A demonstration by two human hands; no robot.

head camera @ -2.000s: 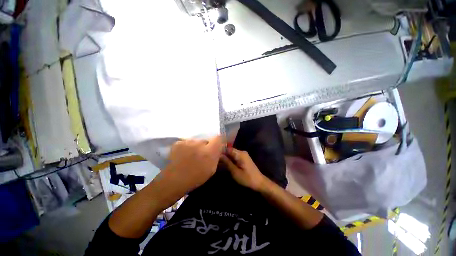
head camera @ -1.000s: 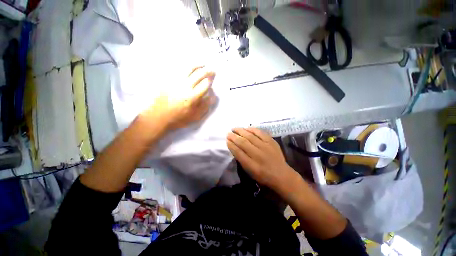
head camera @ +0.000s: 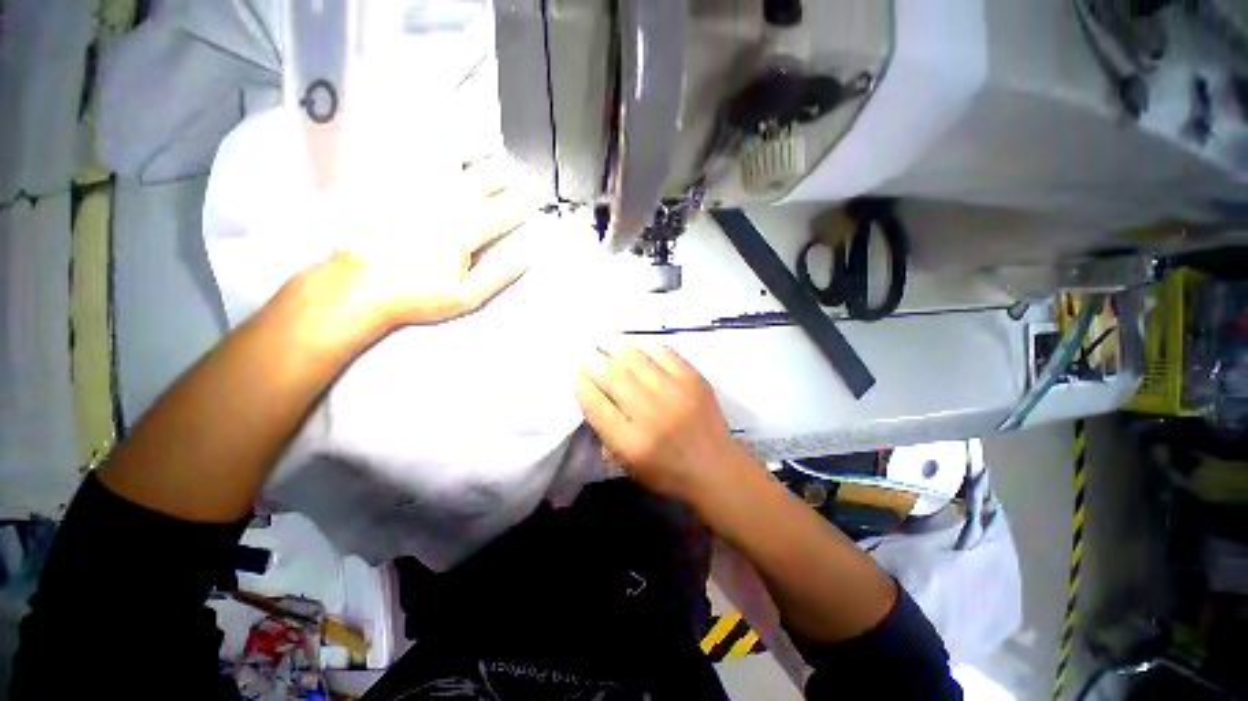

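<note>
A large pale garment piece (head camera: 452, 397) lies on the white machine table and hangs over its front edge towards the lap, washed out by the lamp. My left hand (head camera: 445, 253) lies on the fabric left of the presser foot and needle area (head camera: 663, 260), fingers spread; some fingers are lost in the glare. My right hand (head camera: 657, 411) is at the fabric's right edge near the table's front, fingers bent onto it; whether it pinches the cloth is hard to tell. The sewing machine head (head camera: 712, 96) stands above the work.
Black-handled scissors (head camera: 877, 260) and a dark flat strip (head camera: 801, 308) lie right of the needle. A side bin with a white roll (head camera: 931, 468) and draped grey cloth (head camera: 958, 589) is at lower right. A tray of scraps (head camera: 370, 616) is at lower left. A yellow basket (head camera: 1163, 342) stands far right.
The view has tilted up, showing the machine head. My hands have parted from the fabric's front corner; my left hand has moved up onto the cloth and my right hand to its right edge.
</note>
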